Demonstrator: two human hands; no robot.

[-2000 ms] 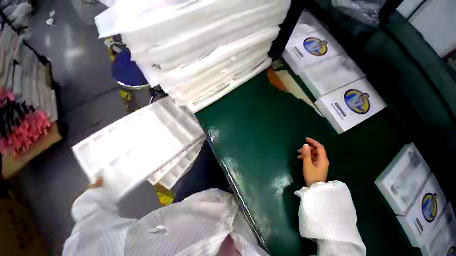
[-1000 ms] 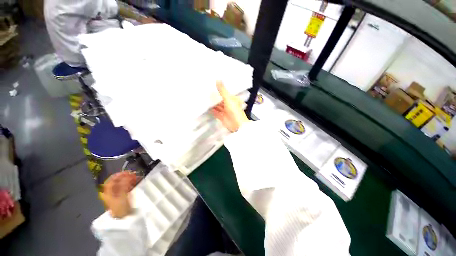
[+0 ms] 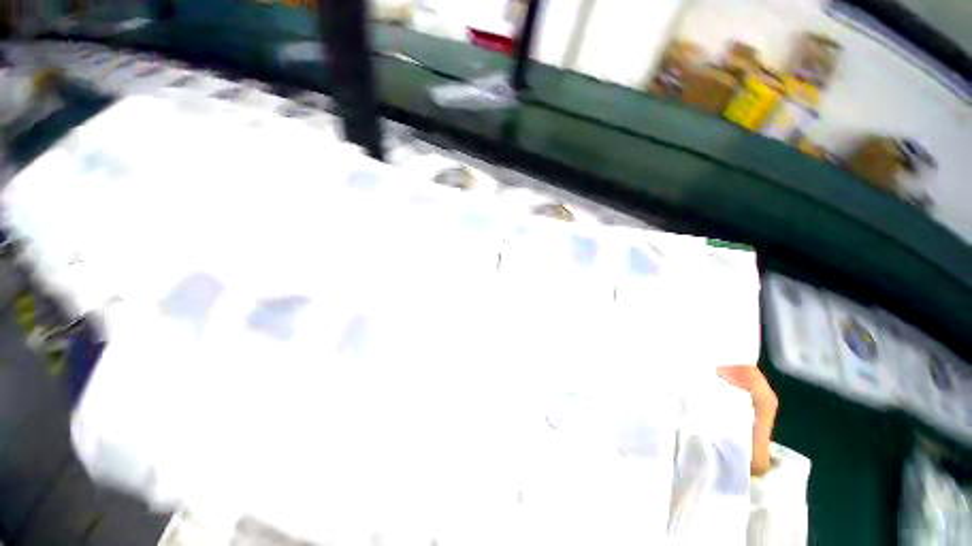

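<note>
A large white blister tray fills the middle of the view. It is overexposed, with grey-blue patches of bagged devices showing faintly in it. My right hand grips the tray's right edge; only part of the hand shows. My left hand is not in view. The stacked trays are at the left, and their border with the front tray is washed out.
White boxes with round logos stand in a row on the green belt at right. More boxes show behind the black post. A clear bag lies on the green shelf. A blurred clear item is at the lower right edge.
The view has swung right. A device-filled tray is now in front of me with my right hand on its right edge. My left hand and the empty-looking tray have left view.
</note>
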